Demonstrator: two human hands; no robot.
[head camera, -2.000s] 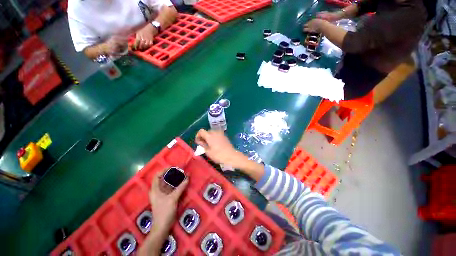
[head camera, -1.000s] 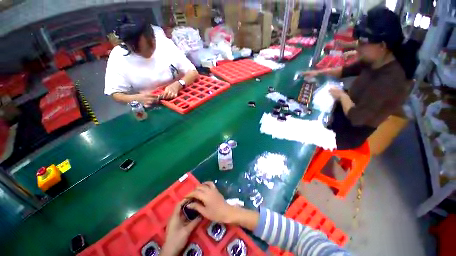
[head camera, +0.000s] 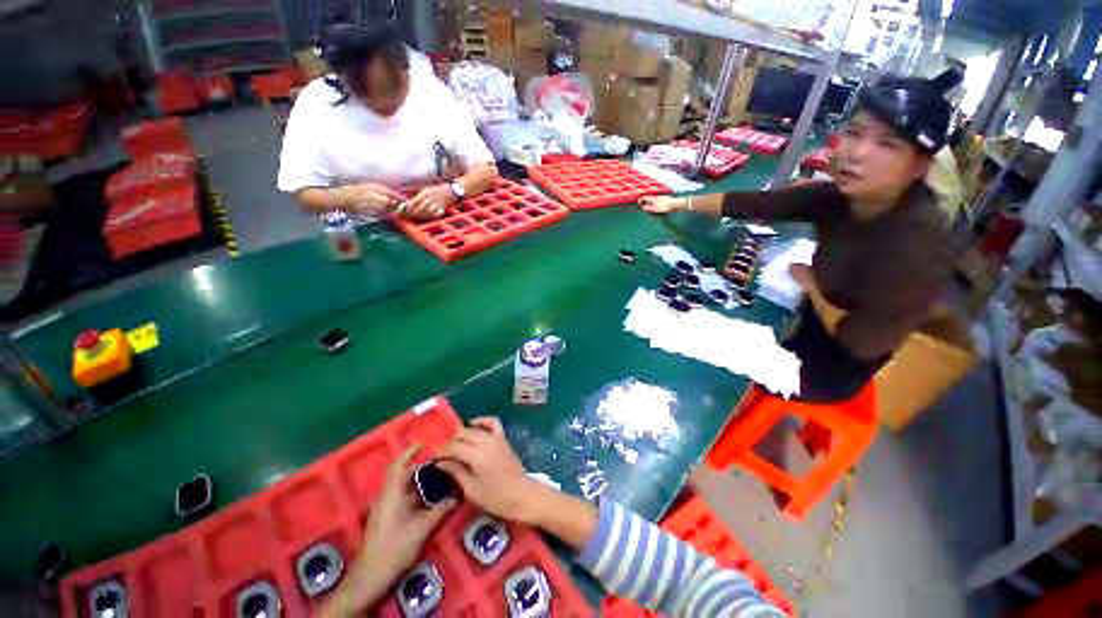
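Observation:
My left hand (head camera: 393, 519) holds a smartwatch unit (head camera: 435, 484), black glossy face up, above the red tray (head camera: 248, 543). My right hand (head camera: 483, 471) is at the unit's upper right edge, fingers touching it; whether a wipe is between the fingers cannot be told. Several silver watch cases with dark round centres, such as one near my right wrist (head camera: 486, 538), lie in tray pockets. A white bottle with a shiny top (head camera: 532, 371) stands on the green belt beyond the tray.
Clear film scraps (head camera: 637, 413) lie right of the bottle. Loose watch units (head camera: 193, 494) lie on the belt at left. A yellow emergency stop box (head camera: 102, 357) is at far left. Two seated coworkers, a white sheet (head camera: 713, 340) and an orange stool (head camera: 804, 449) are beyond.
My right hand, apart with a white wipe two seconds ago, has come to the watch unit in my left hand. The view has tilted up. The right coworker's arm now reaches left across the belt.

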